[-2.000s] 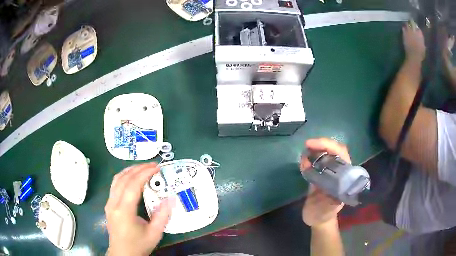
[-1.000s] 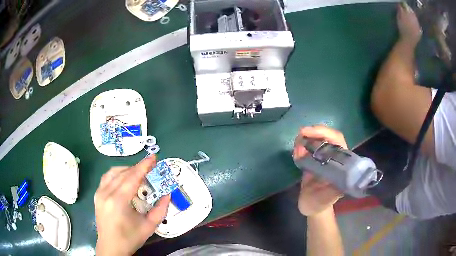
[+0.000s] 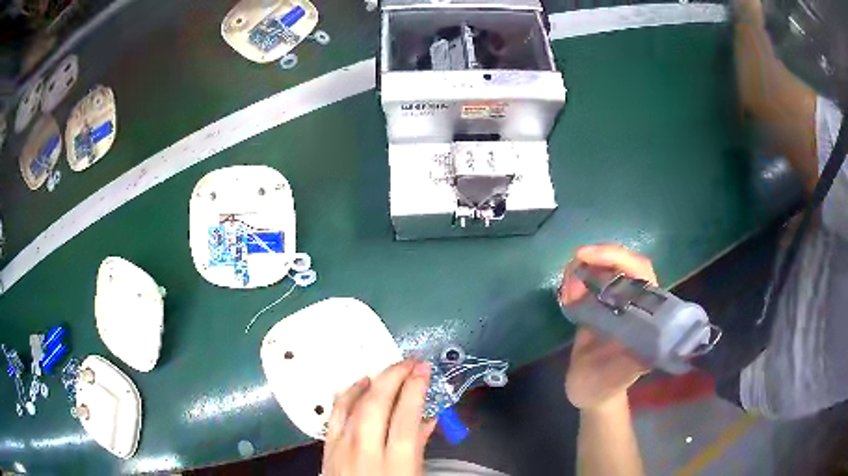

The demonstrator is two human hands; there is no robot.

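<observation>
A cream housing shell [image 3: 321,358] lies on the green bench in front of me, with no blue inside and dark holes showing. My left hand [image 3: 381,423] is at the shell's right side, its fingers on a blue circuit board [image 3: 435,390], which they partly cover. A bright blue battery [image 3: 453,425] and thin wires with whitish rings [image 3: 496,377] stick out to the right of the hand, off the shell. My right hand [image 3: 604,325] is wrapped around a grey electric screwdriver [image 3: 646,321], held at the right near the bench edge.
A silver-white screw feeder [image 3: 472,186] stands ahead. A filled housing [image 3: 244,228] lies at centre left, with two empty shells [image 3: 130,314] and loose board-and-battery assemblies [image 3: 51,349] further left. More filled housings [image 3: 90,127] lie beyond the white strip [image 3: 232,116]. A person's arm [image 3: 779,102] is at the right.
My left hand has moved right, taking the board, battery and wires out of the near shell, which now shows bare. My right hand still holds the screwdriver. The neighbouring person's arm has shifted.
</observation>
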